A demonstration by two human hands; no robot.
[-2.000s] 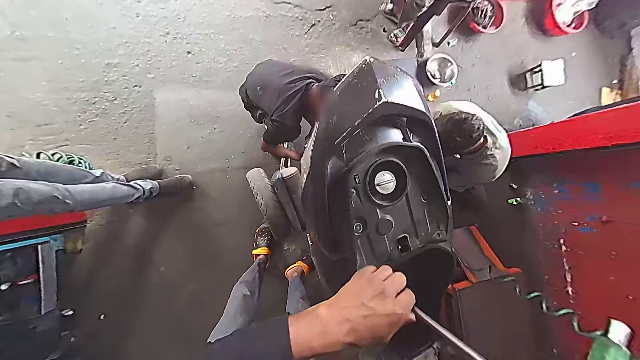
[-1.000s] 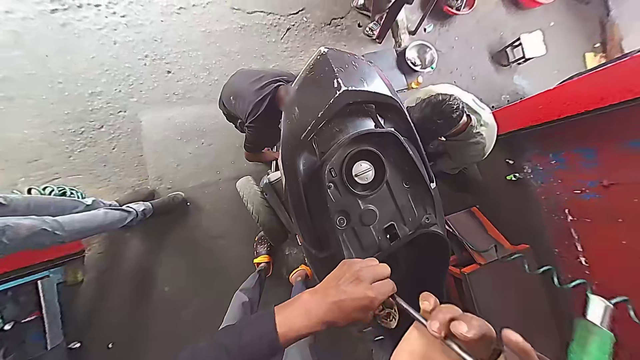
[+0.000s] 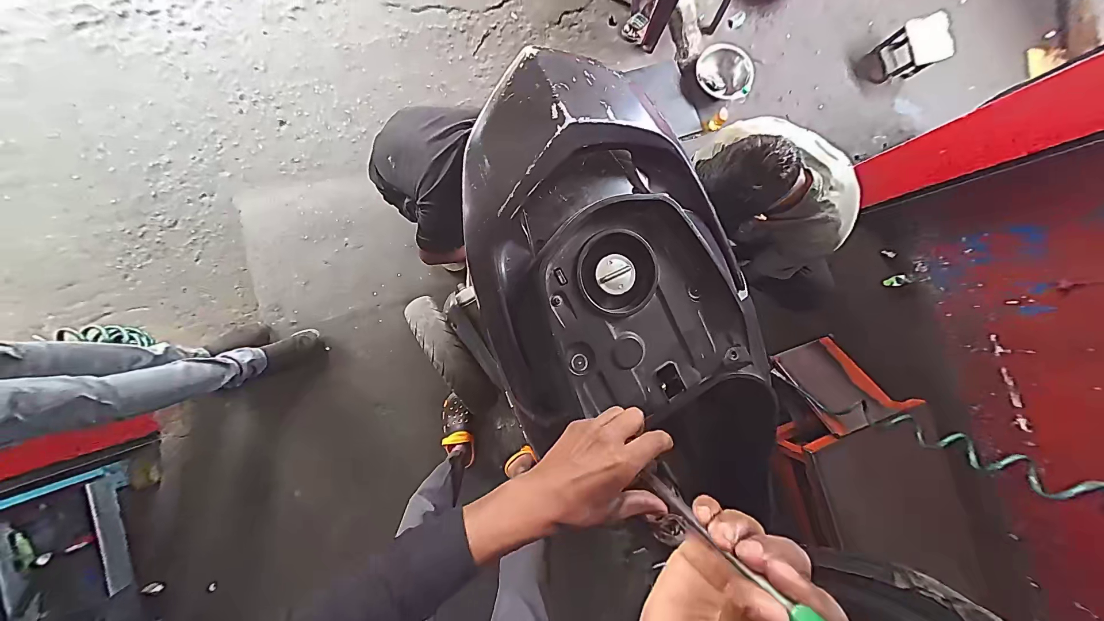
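The rear of a black motor scooter with its seat off stands in the middle, with a scuffed body panel (image 3: 517,147), a silver fuel cap (image 3: 615,274) and an open dark storage cavity (image 3: 724,448). My left hand (image 3: 595,474) is at the cavity's near left edge, its fingers closed around the upper end of a thin metal rod (image 3: 690,517). Lower right, my right hand (image 3: 742,569) grips the same rod farther down. A green part (image 3: 804,613) shows at the rod's lower end, cut off by the frame edge. My left fingers hide the rod's tip.
People crouch left (image 3: 423,164) and right (image 3: 776,190) of the scooter. Another person's legs (image 3: 129,379) reach in from the left. A black-and-orange box (image 3: 888,483) stands right, near a green coiled hose (image 3: 992,461) and a red panel (image 3: 1018,345). A metal bowl (image 3: 724,72) lies beyond.
My right hand, out of view two seconds ago, has come in and holds the rod below my left hand. The green tool seen at the lower right a second ago is no longer there.
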